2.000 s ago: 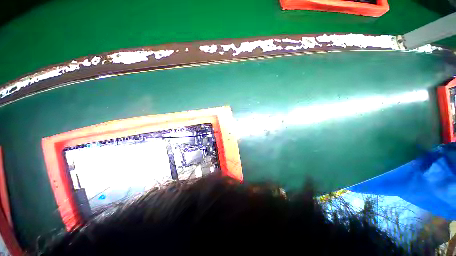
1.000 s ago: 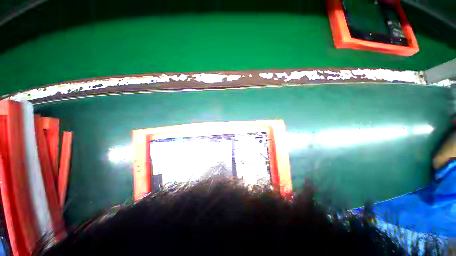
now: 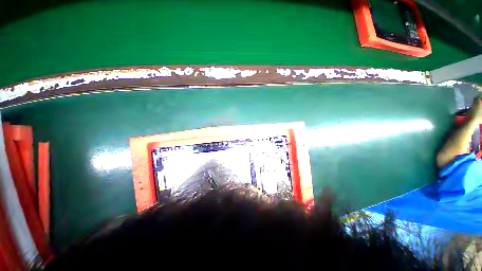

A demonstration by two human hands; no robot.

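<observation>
A tablet unit (image 3: 272, 164) lies open in a red holding frame (image 3: 141, 172) on the dark-green bench in front of me. Its large silver-white battery (image 3: 232, 164) glares, and the board area with pale patches is at its right end. A thin dark pointed shape shows over the battery; I cannot tell whether it is a tool or a shadow. Dark hair at the bottom edge covers the near side of the unit. My left hand and my right hand cannot be made out.
Spare red frames (image 3: 43, 190) stand at the left edge. A brown rail (image 3: 232, 75) with chipped white paint divides bench from belt. Another red-framed unit (image 3: 394, 46) lies on the belt. A grey metal arm (image 3: 457, 70) and a neighbour's forearm (image 3: 457, 145) with blue sleeve (image 3: 465, 177) are at right.
The view has shifted slightly. The spare frames sit further left. The neighbour's forearm now shows more at right, over a red frame. The thin dark shape now shows over the battery.
</observation>
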